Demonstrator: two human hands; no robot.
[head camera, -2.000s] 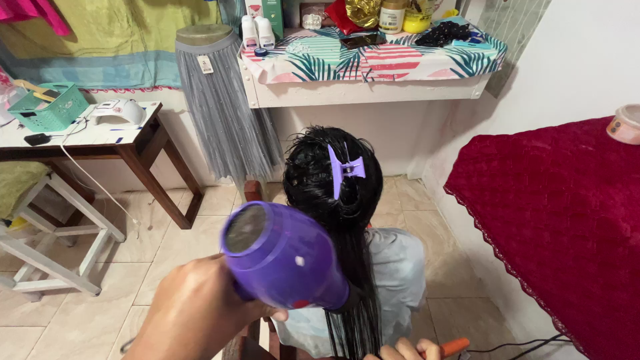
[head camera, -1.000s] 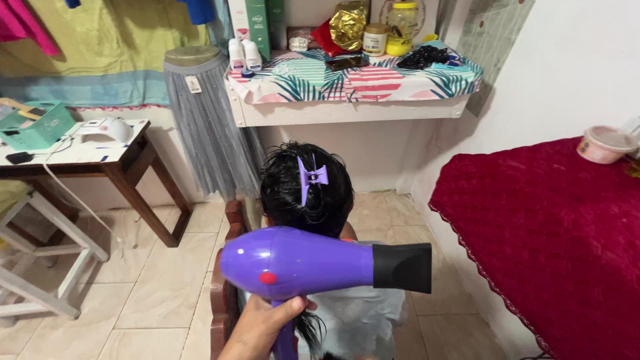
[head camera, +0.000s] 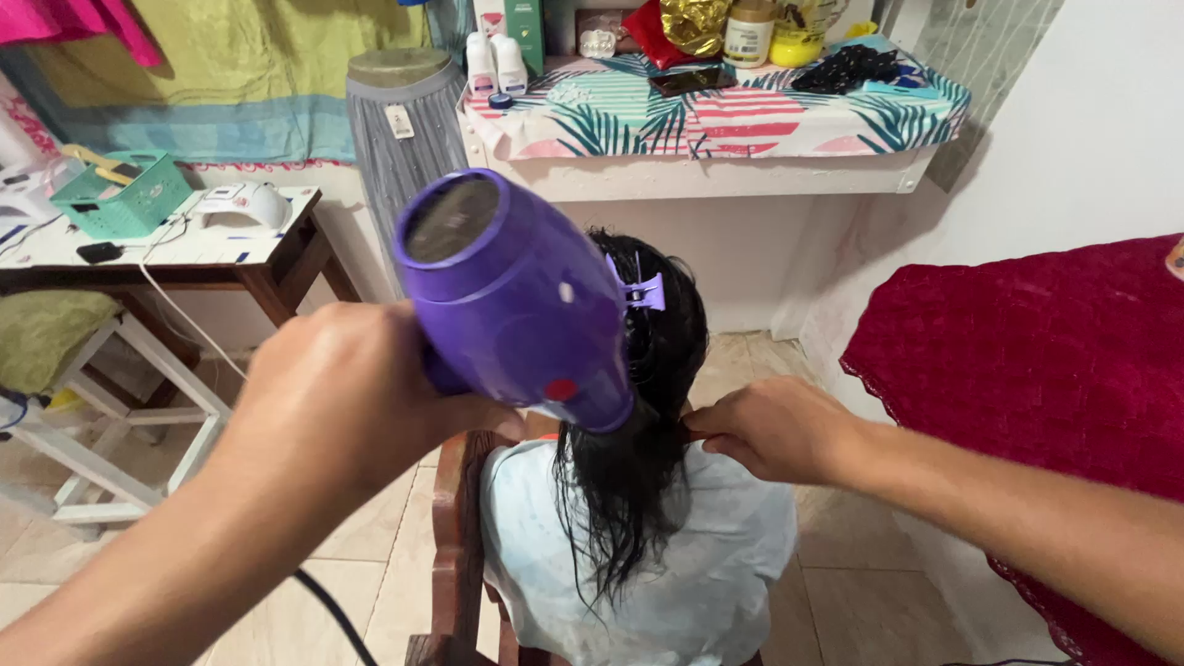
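My left hand (head camera: 370, 370) grips the handle of a purple hair dryer (head camera: 518, 296), whose narrow end points down at a seated person's wet black hair (head camera: 638, 481). A lilac claw clip (head camera: 646, 292) holds hair up on the back of the head. My right hand (head camera: 772, 430) is at the right side of the hair near the neck, its fingers closed on an orange-handled tool that is mostly hidden by the hand and hair. The person wears a pale blue shirt (head camera: 647, 592) and faces away from me.
A dark wooden chair (head camera: 458, 536) supports the person. Ahead is a shelf with a leaf-print cloth (head camera: 629, 120), bearing bottles and jars. At left are a table (head camera: 259, 250) and a white stool (head camera: 120, 407). A red cloth (head camera: 1027, 342) covers a surface at right. The dryer's cord (head camera: 333, 610) hangs below my left arm.
The dryer was held sideways across the back a second ago; its nozzle end now points down at the hair. My right hand, out of view then, has come in at the hair.
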